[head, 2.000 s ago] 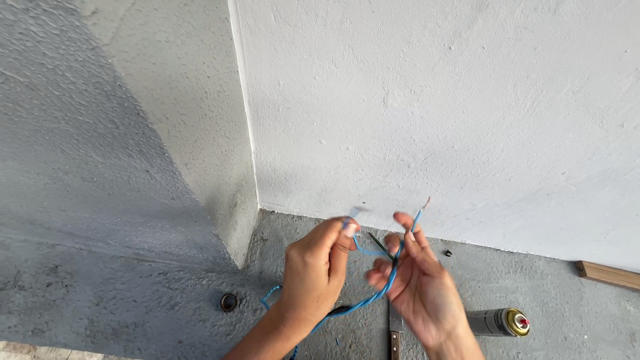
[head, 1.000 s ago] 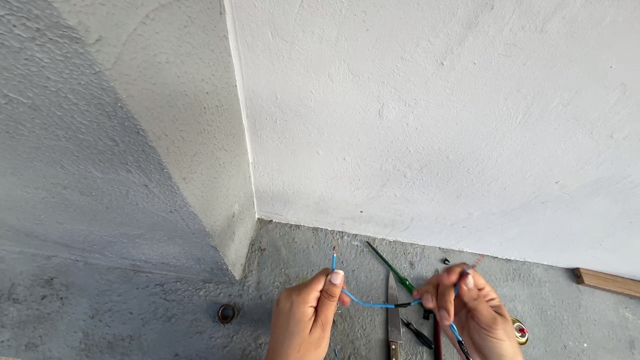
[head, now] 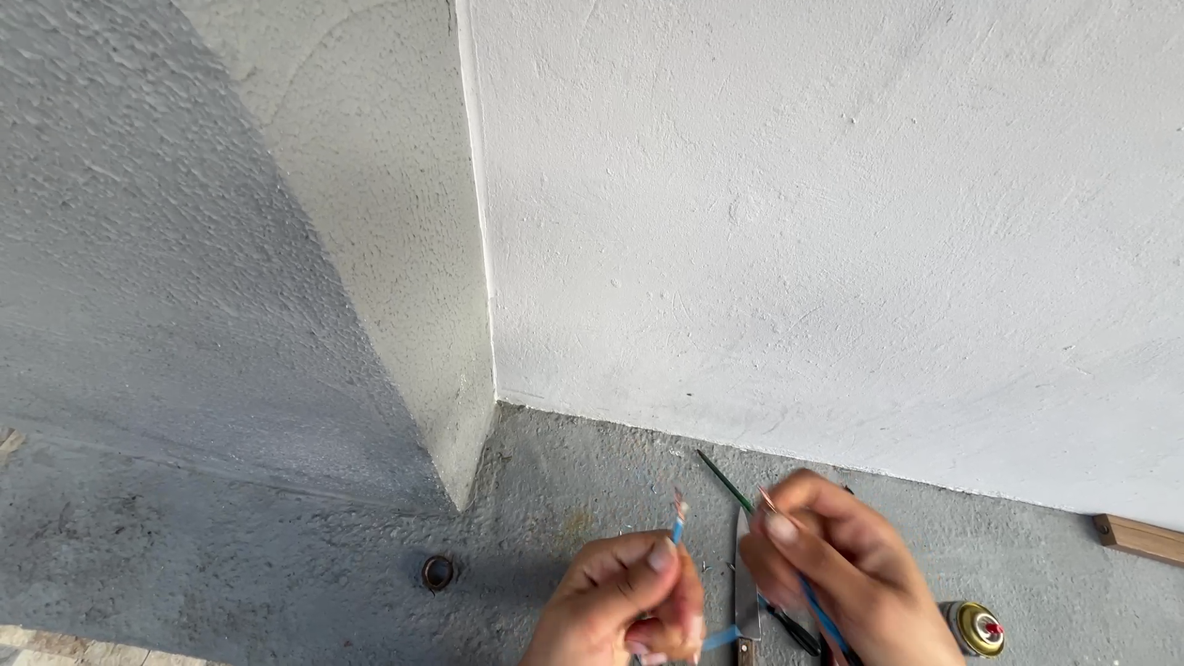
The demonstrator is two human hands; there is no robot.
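My left hand (head: 638, 597) pinches a blue insulated wire (head: 678, 531) between thumb and forefinger; its bare copper strands stick up above the fingertips. To the right, my right hand (head: 832, 564) holds another blue wire end (head: 823, 615), whose bare copper strands (head: 767, 499) show at the thumb and forefinger. The two copper ends are apart. Behind and below the hands, a knife (head: 745, 592) with a wooden handle lies on the floor, partly covered. A thin green pointed tool (head: 724, 479) lies near it, its lower part hidden by my right hand.
A spray can (head: 977, 629) with a red nozzle lies at the lower right. A wooden block (head: 1140, 538) rests by the white wall (head: 786, 231). A roll of tape or ring (head: 437, 573) sits on the grey floor (head: 305, 555), left of my hands. A pillar stands at the left.
Two seconds ago twisted blue wire ran between the hands. Since one second ago, my right hand has moved closer to my left, and the wire ends are nearer each other.
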